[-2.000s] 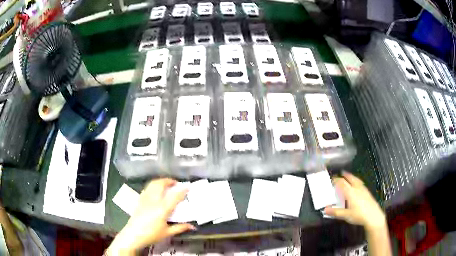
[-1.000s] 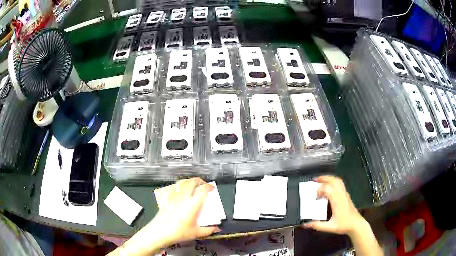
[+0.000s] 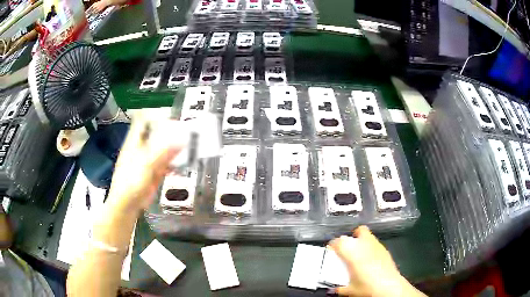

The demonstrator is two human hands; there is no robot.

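A clear plastic tray (image 3: 279,229) holds white phone pieces (image 3: 290,177) with dark ovals, in two rows of five. My left hand (image 3: 142,162), blurred, is raised over the tray's left side. It holds white cards (image 3: 200,136), which hide parts of the left pieces; their number is unclear. My right hand (image 3: 363,261) has its fingers on a white card (image 3: 333,271) at the bench's front edge. That card overlaps another white card (image 3: 304,265). A single card (image 3: 220,266) and a tilted card (image 3: 163,261) lie farther left.
A desk fan (image 3: 75,84) and white paper (image 3: 78,223) are at left. A tall tray stack (image 3: 453,191) stands at right. More filled trays lie beyond, one with dark-oval pieces (image 3: 218,43), another stack (image 3: 253,23) behind. Another person's hand (image 3: 107,4) shows at the top left.
My left hand has lifted from the front edge with white cards and moved up over the tray. My right hand has moved left onto the overlapping cards. The view has shifted.
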